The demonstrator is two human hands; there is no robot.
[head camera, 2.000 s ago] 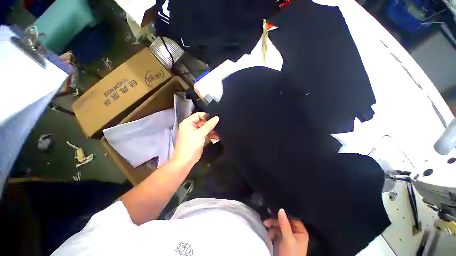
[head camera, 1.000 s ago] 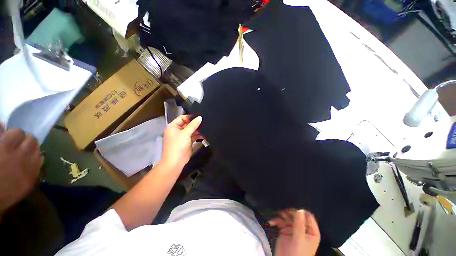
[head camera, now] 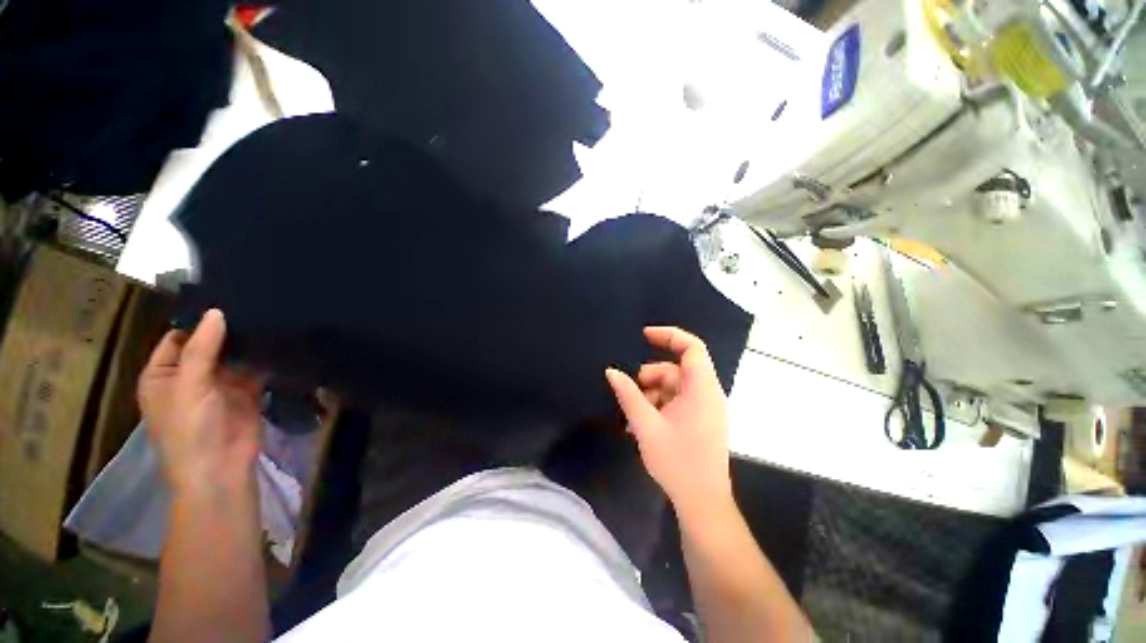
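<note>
A black fabric panel (head camera: 415,264) with a curved edge lies over the table edge in front of me. My left hand (head camera: 205,402) pinches its lower left edge between thumb and fingers. My right hand (head camera: 672,402) is over the panel's lower right part, thumb and fingers apart, with nothing visible between them. Another black panel (head camera: 440,75) lies behind it on the white table (head camera: 880,433). The cream sewing machine (head camera: 930,163) stands at the right, its needle area (head camera: 714,232) close to the panel's right side.
Fabric shears (head camera: 915,408), thread snips (head camera: 868,329) and tweezers (head camera: 794,266) lie on the machine bed. A cardboard carton (head camera: 57,389) and white sheets (head camera: 126,502) are at lower left. Dark fabric (head camera: 101,94) is piled at upper left. Black and white material (head camera: 1068,565) is at lower right.
The view has swung right, bringing the machine and shears into full view. The clipboard and the other person's hand are out of view. My right hand is raised further up over the panel.
</note>
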